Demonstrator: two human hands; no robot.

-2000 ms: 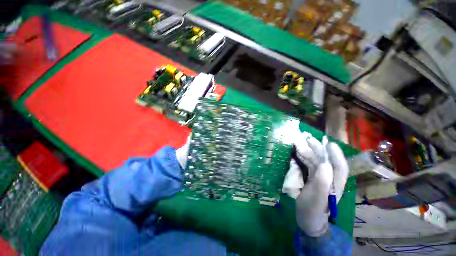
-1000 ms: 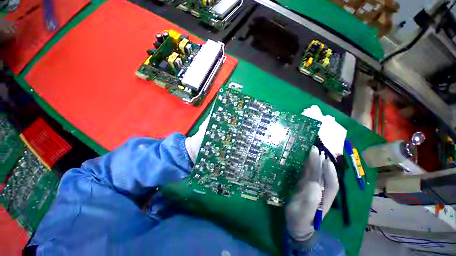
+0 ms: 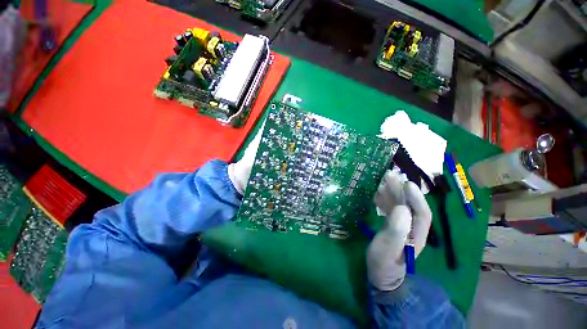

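A large thin green control board (image 3: 315,173), dense with small parts, is held up and slightly tilted above the green mat. My left hand (image 3: 243,166), in a white glove, grips its left edge; its fingers are mostly hidden behind the board. My right hand (image 3: 400,231), also in a white glove, is at the board's lower right with fingers curled around a marker pen (image 3: 410,256), blue end down. Whether these fingers also touch the board is unclear. A small blue piece (image 3: 365,229) lies beside the board's lower right corner.
A power board (image 3: 215,74) sits on the red mat (image 3: 122,96); another (image 3: 417,56) is on the dark conveyor. A black brush (image 3: 447,234), white cloth (image 3: 415,144), yellow-and-blue pen (image 3: 460,185) and dispenser bottle (image 3: 505,168) are at right. Green boards (image 3: 40,247) and a red slotted piece (image 3: 56,193) are at left.
The cloth, brush and pen at right have come into clearer view as the right hand moved down from the board's upper right. The board is still held, turned slightly.
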